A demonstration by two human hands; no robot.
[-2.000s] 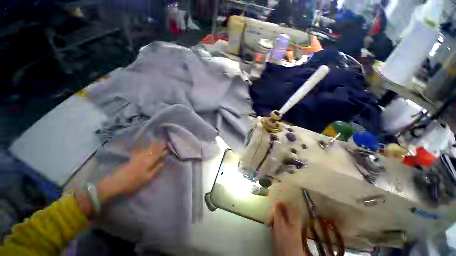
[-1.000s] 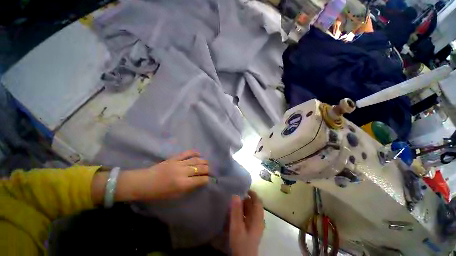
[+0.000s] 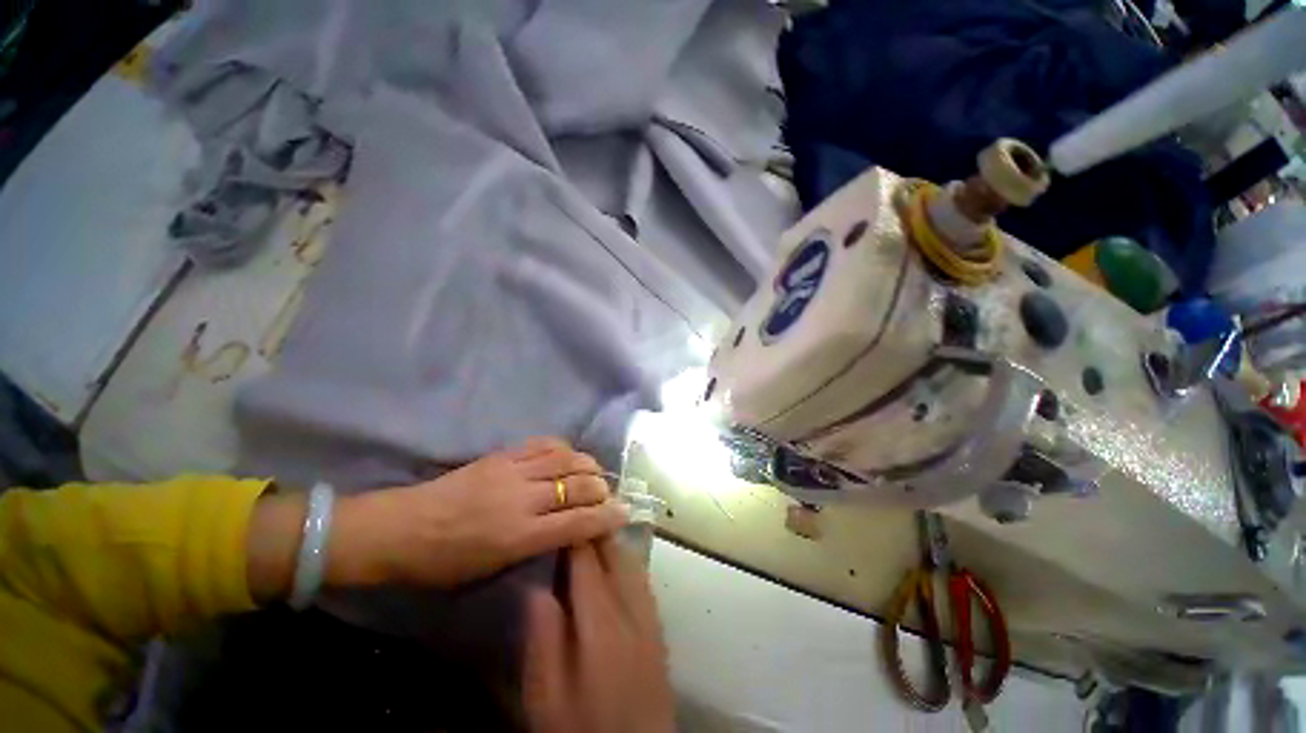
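Note:
A large grey garment panel [image 3: 444, 301] lies spread left of the sewing machine head [image 3: 874, 329], its near edge under my hands. My left hand [image 3: 487, 516], with a ring and a bracelet, lies on the cloth, fingertips at its right edge. My right hand [image 3: 602, 630] is close below, fingers touching the same edge and partly blurred. A small pale strip [image 3: 640, 501] shows at the fingertips. The bright lamp glow hides the needle and presser foot.
Shears [image 3: 945, 616] with red-orange handles lie on the bed beneath the arm. Tangled grey strips [image 3: 251, 179] lie at the upper left. A navy pile [image 3: 974, 100] is behind the machine. A white rod [image 3: 1189, 93] leans at the upper right.
The view has moved closer to the machine. My right hand has moved left, against my left hand at the cloth edge. The pale strip now shows at the fingertips.

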